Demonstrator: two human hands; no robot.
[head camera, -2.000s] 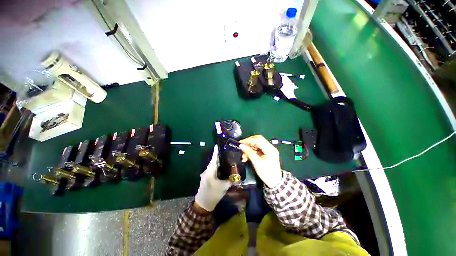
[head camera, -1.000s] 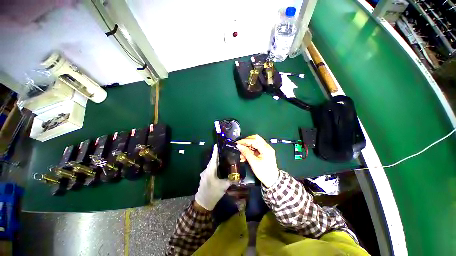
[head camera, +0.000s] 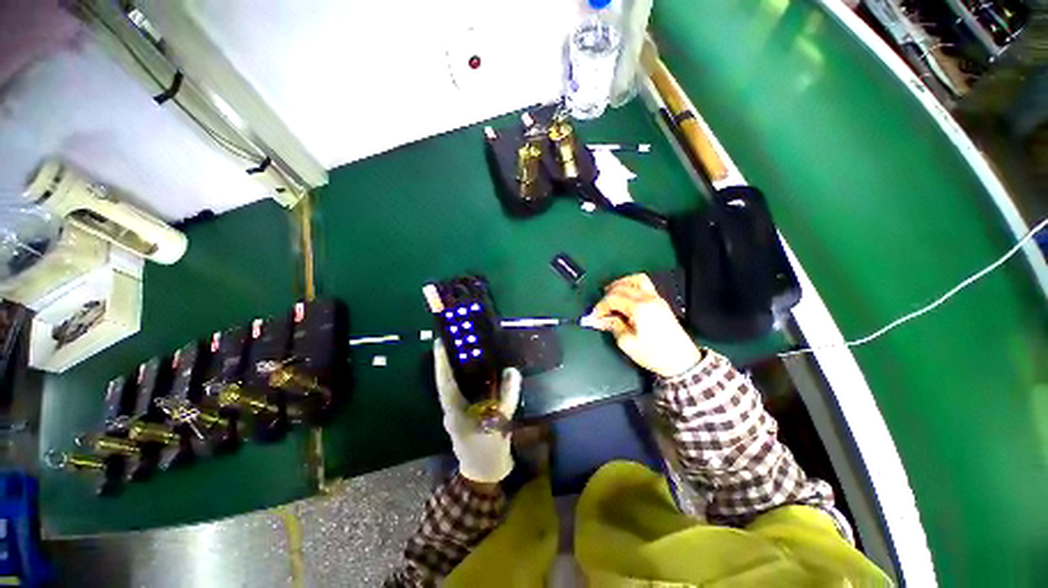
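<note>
My left hand (head camera: 474, 416), in a white glove, holds a black smart lock panel (head camera: 465, 333) upright, its blue-white keypad dots lit. A brass cylinder (head camera: 488, 414) is at its lower end, by the glove. My bare right hand (head camera: 644, 325) is to the right, low over the mat, its fingertips pinching the right end of a thin white strip (head camera: 534, 323). The strip runs left to the lock's edge. A small black block (head camera: 568, 269) with white lettering lies on the mat above the strip. A flat dark piece (head camera: 534, 348) lies right of the lock.
Several locks with brass parts (head camera: 316, 362) stand in a row at left. Two more locks (head camera: 523, 172) lie near the bottle (head camera: 592, 69) and white cloth (head camera: 613, 178). A black pouch (head camera: 736, 264) is at the right edge, beside the green conveyor (head camera: 873, 172). An open box (head camera: 86, 316) is far left.
The lock in my left hand now shows its lit keypad. My right hand has moved off it to the right, onto the strip. The black block now lies on the mat. The view has shifted.
</note>
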